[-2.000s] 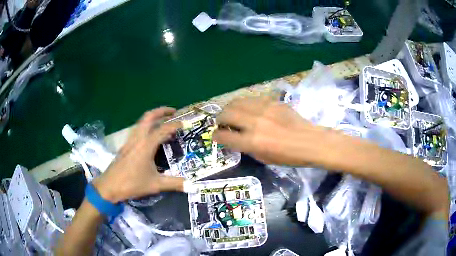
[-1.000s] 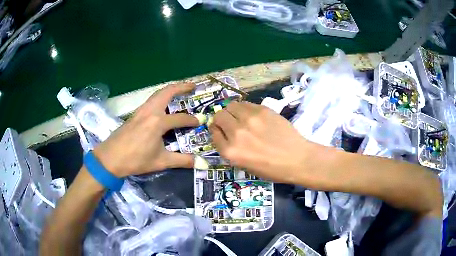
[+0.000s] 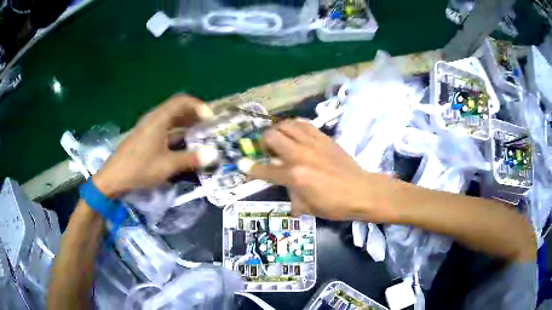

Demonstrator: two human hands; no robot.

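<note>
An open white socket housing [image 3: 239, 192] lies near the belt rail, its lower rim showing. Over it is a blurred circuit board [image 3: 233, 144] with a yellow component and metal parts; it looks raised or tilted, but the blur hides how far. My left hand [image 3: 148, 148], with a blue wrist band, grips its left side between thumb and fingers. My right hand [image 3: 312, 166] grips its right side, fingertips partly hidden. A thin brass-coloured strip [image 3: 257, 114] sticks out at the top. A second open housing [image 3: 269, 286] with wires and a green board lies just below.
The green belt [image 3: 133, 72] runs beyond the pale rail [image 3: 290, 92], carrying a bagged cord [image 3: 242, 21] and an open unit [image 3: 348, 31]. Bagged cords [image 3: 381, 115] and open units [image 3: 463, 100] lie right. White covers [image 3: 21, 224] stand left. Another housing's corner [image 3: 339, 287] shows at the bottom.
The belt unit and bagged cord have moved left. Both hands first worked inside the upper housing; now they grip the blurred board from both sides. The view has also shifted slightly.
</note>
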